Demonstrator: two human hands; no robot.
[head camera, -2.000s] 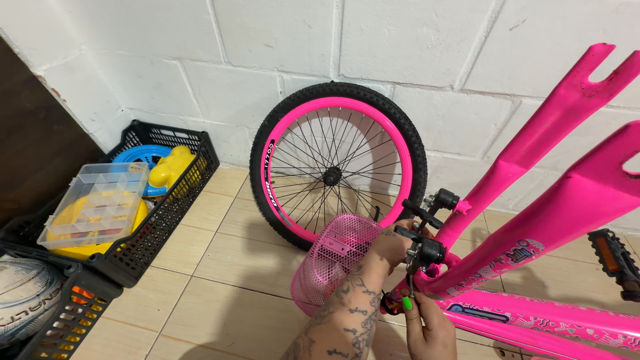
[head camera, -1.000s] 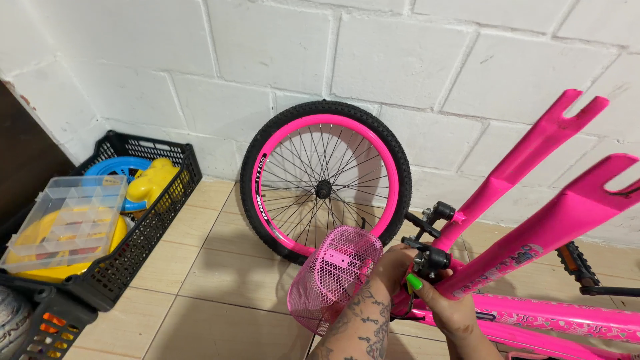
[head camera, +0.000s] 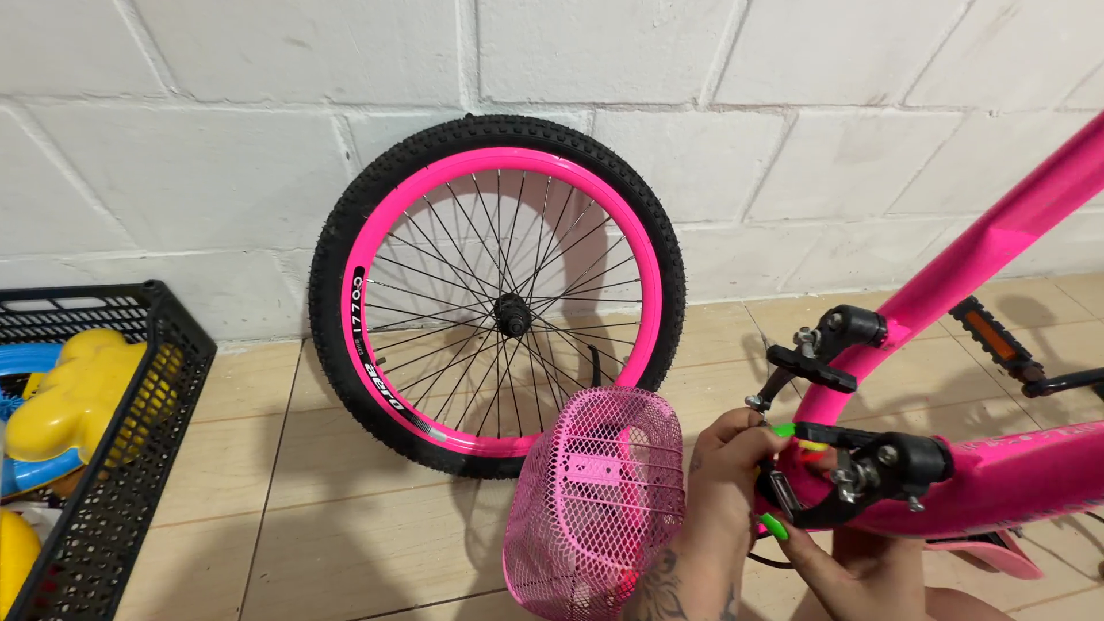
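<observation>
A pink bicycle frame (head camera: 992, 250) stands upside down at the right, its fork partly beyond the view. My left hand (head camera: 729, 466), on the tattooed forearm, has its fingers bent at the lower end of the black V-brake arms (head camera: 832, 504), near the brake cable fitting. My right hand (head camera: 841, 561) comes from below, its thumb with a green nail beside the same brake linkage. The brake arms hide part of the fingers, so what they grip is unclear. A black brake pad (head camera: 811, 369) sits on the far brake arm. A pink mesh basket (head camera: 595, 492) is just left of my hands.
A bicycle wheel with pink rim and black tyre (head camera: 498, 157) leans on the white block wall (head camera: 216, 164). At the left, a black plastic crate (head camera: 164, 345) holds yellow and blue toys. A black pedal with an orange reflector (head camera: 996, 338) juts out at the right.
The view has moved closer to the wheel and brake. Both hands remain at the brake; the fingers of my left hand, largely hidden behind the brake one second ago, now show more.
</observation>
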